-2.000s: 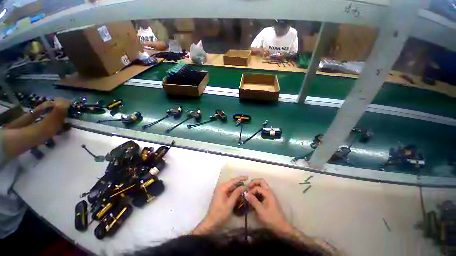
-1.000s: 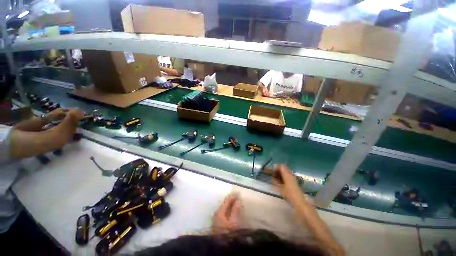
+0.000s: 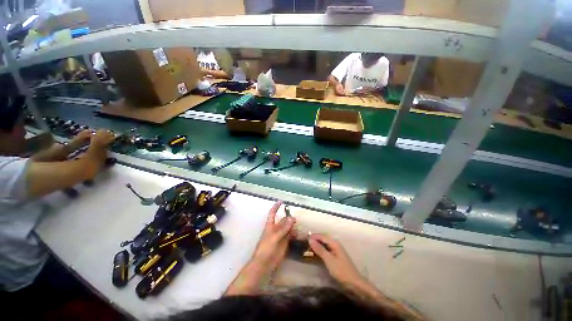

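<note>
A black unit with a yellow and pale part (image 3: 302,249) is held low over the bench between my two hands. My left hand (image 3: 276,233) is at its left side, with a small pale piece at the raised fingertips. My right hand (image 3: 329,252) pinches the unit's right side. The fingers hide most of the unit. A heap of black-and-yellow units with leads (image 3: 169,232) lies on the bench to the left.
Units lie spaced on the green belt (image 3: 251,182) beyond the bench rim. Green strips (image 3: 397,247) lie to the right. A slanted metal post (image 3: 461,119) stands at right. Another person's arms (image 3: 69,166) reach over the bench at far left. Carton trays (image 3: 338,126) sit across the belt.
My right hand has come back from the belt to my left hand, and a unit is now between them. The camera view has tilted down somewhat since one second ago.
</note>
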